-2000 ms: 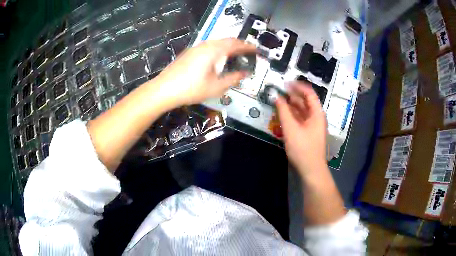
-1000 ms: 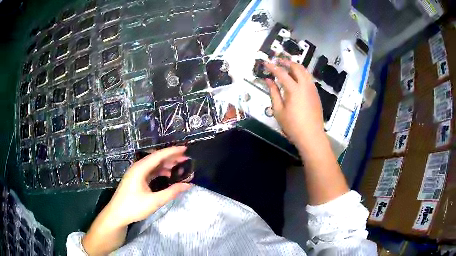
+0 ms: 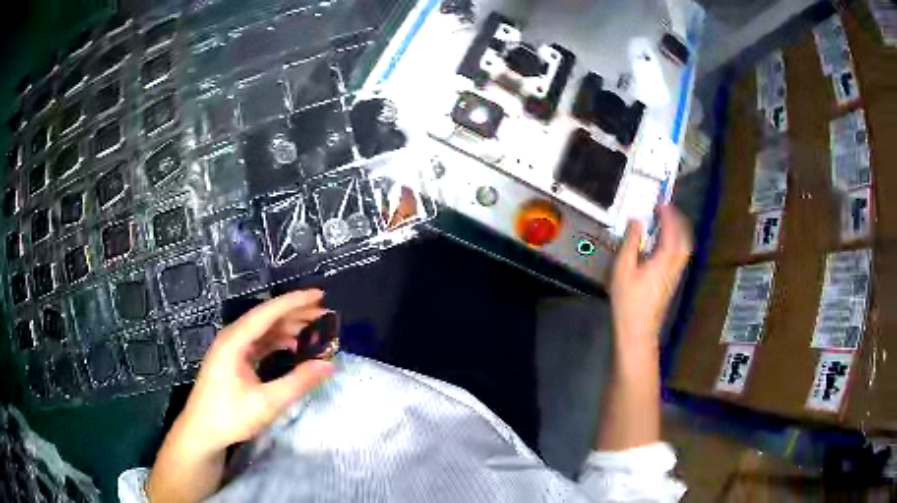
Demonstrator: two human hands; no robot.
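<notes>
My left hand (image 3: 251, 383) is low in front of my smock and holds a dark watch case (image 3: 317, 336) between thumb and fingers. Another dark piece shows in its palm; what it is cannot be told. My right hand (image 3: 649, 280) is at the near right corner of the white press machine (image 3: 511, 182), its fingers apart, with nothing seen in it. A dark square part with a pale centre (image 3: 477, 115) lies on the machine top, left of the black fixtures (image 3: 526, 61).
The clear blister tray (image 3: 211, 147) with dark squares lies left of the machine. The orange-red stop button (image 3: 538, 225) and a green-lit button (image 3: 585, 247) are on the machine's near face. Brown cartons (image 3: 787, 236) stand at right. A second tray (image 3: 39, 462) shows lower left.
My right hand has left the square part on the machine top and moved to the near right corner. My left hand came down from the machine earlier and still holds the dark case.
</notes>
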